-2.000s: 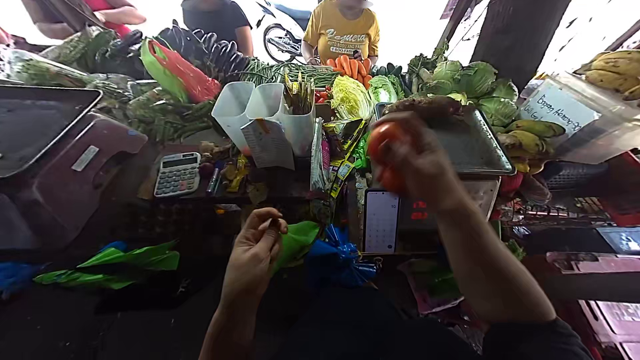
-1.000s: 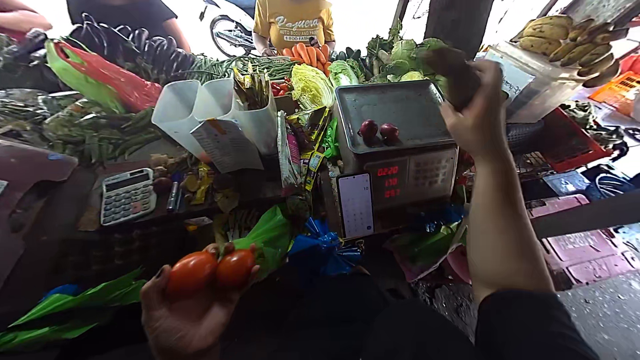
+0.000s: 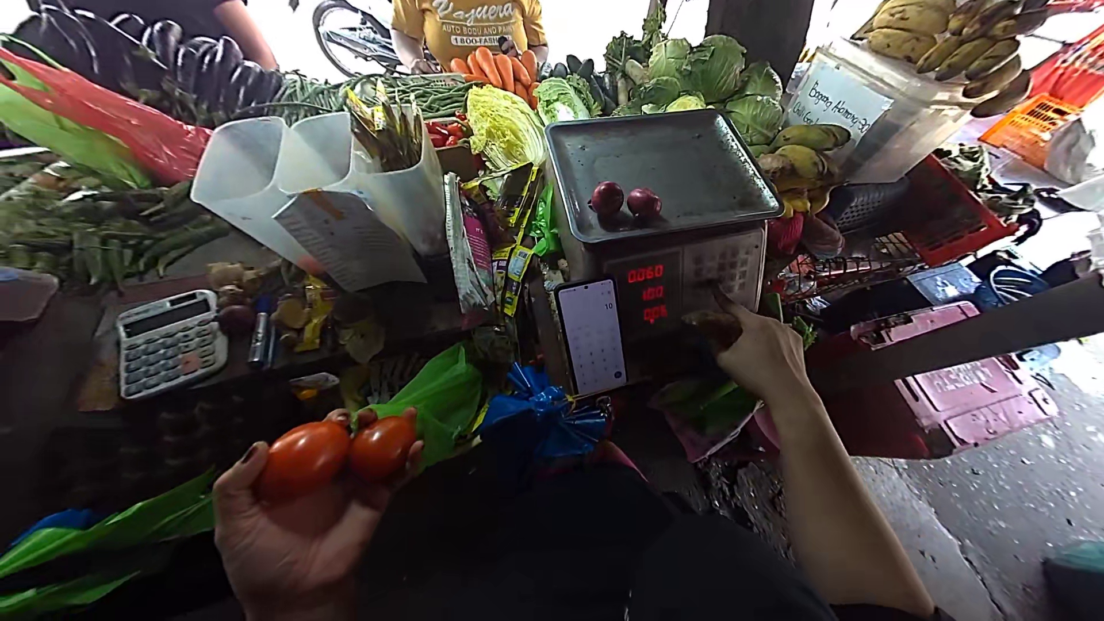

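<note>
My left hand (image 3: 306,535) holds two red tomatoes (image 3: 304,461) side by side, with a green plastic bag (image 3: 440,397) at its fingertips. My right hand (image 3: 763,354) is at the front of a digital scale (image 3: 677,285), its index finger on or close to the keypad. The other fingers hold a brown, elongated item (image 3: 714,328), partly hidden; its kind is unclear. Two small red onions (image 3: 625,201) lie near the front left of the scale's metal tray (image 3: 707,159). The scale's red display is lit. A phone (image 3: 592,336) with a calculator screen leans against its front.
White plastic containers (image 3: 237,177) stand left of the scale, with a calculator (image 3: 172,343) nearer me. Cabbages (image 3: 711,69), carrots (image 3: 500,69) and napa cabbage (image 3: 504,129) lie behind. Bananas (image 3: 914,43) top a clear bin at right. A person in a yellow shirt (image 3: 470,30) stands across the stall.
The tomato seen in my right hand at first is gone from it; two tomatoes are now in my left. My right hand has lifted the brown item off the tray and come down to the keypad.
</note>
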